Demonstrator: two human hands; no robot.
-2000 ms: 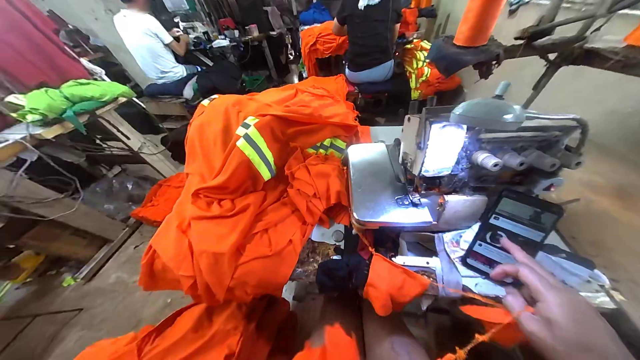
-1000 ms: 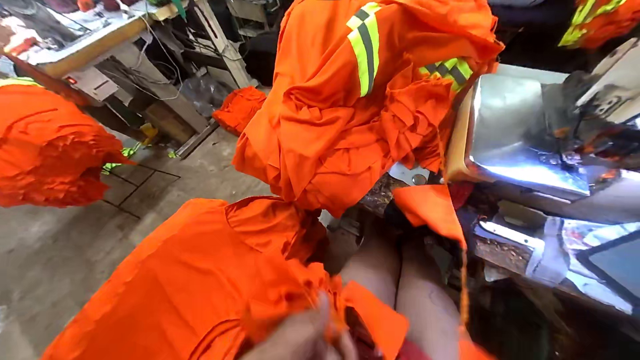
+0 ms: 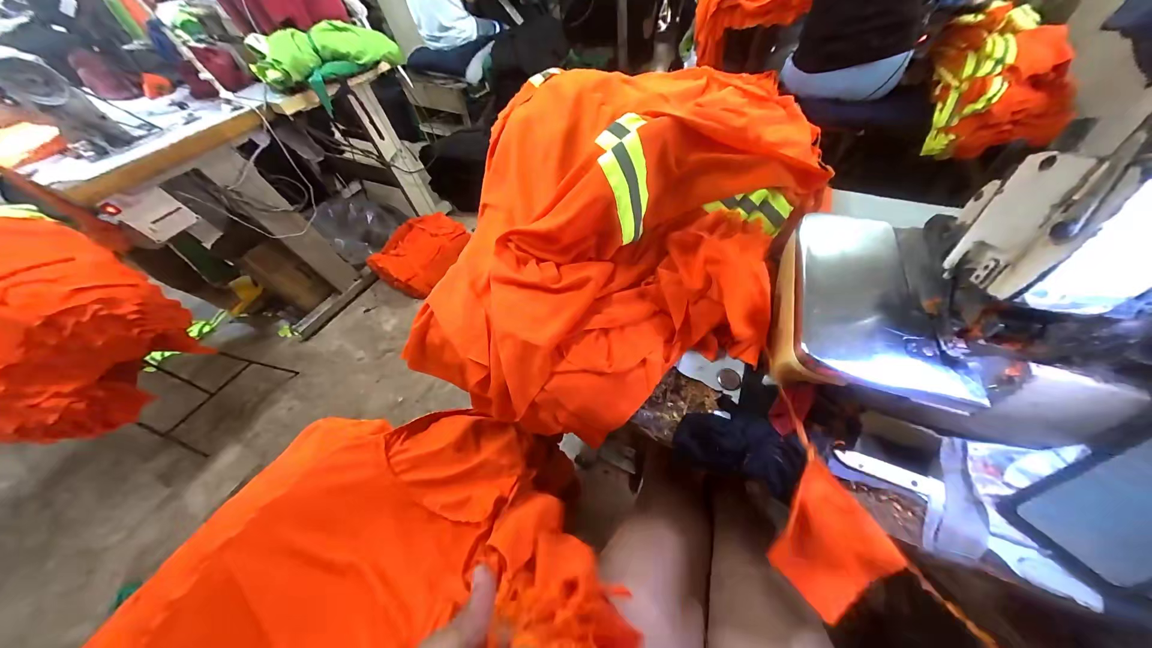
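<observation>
My left hand (image 3: 470,614) shows only in part at the bottom edge, its thumb pressed on bunched orange fabric (image 3: 540,567); the other fingers are hidden. This fabric spreads over the lower left, beside my bare legs. My right hand is out of view. Ahead, a large heap of orange garments (image 3: 576,297) with yellow and grey reflective strips lies against the sewing machine (image 3: 864,306), which has a shiny metal cover. A small orange fabric piece (image 3: 837,540) hangs from a thin orange strip right of my legs. Dark cloth (image 3: 738,445) sits by the machine's edge.
A worktable (image 3: 171,153) holds green cloth (image 3: 333,54) at the left. Orange pieces (image 3: 72,333) are stacked above a metal frame (image 3: 216,396). An orange bundle (image 3: 419,255) is on the floor. Two people sit farther back. A dark-edged phone (image 3: 1093,531) lies at the right.
Two seconds ago my right hand was touching the phone; now it is out of view. The view has swung left. More of the orange fabric at the lower left shows, with my left hand on it.
</observation>
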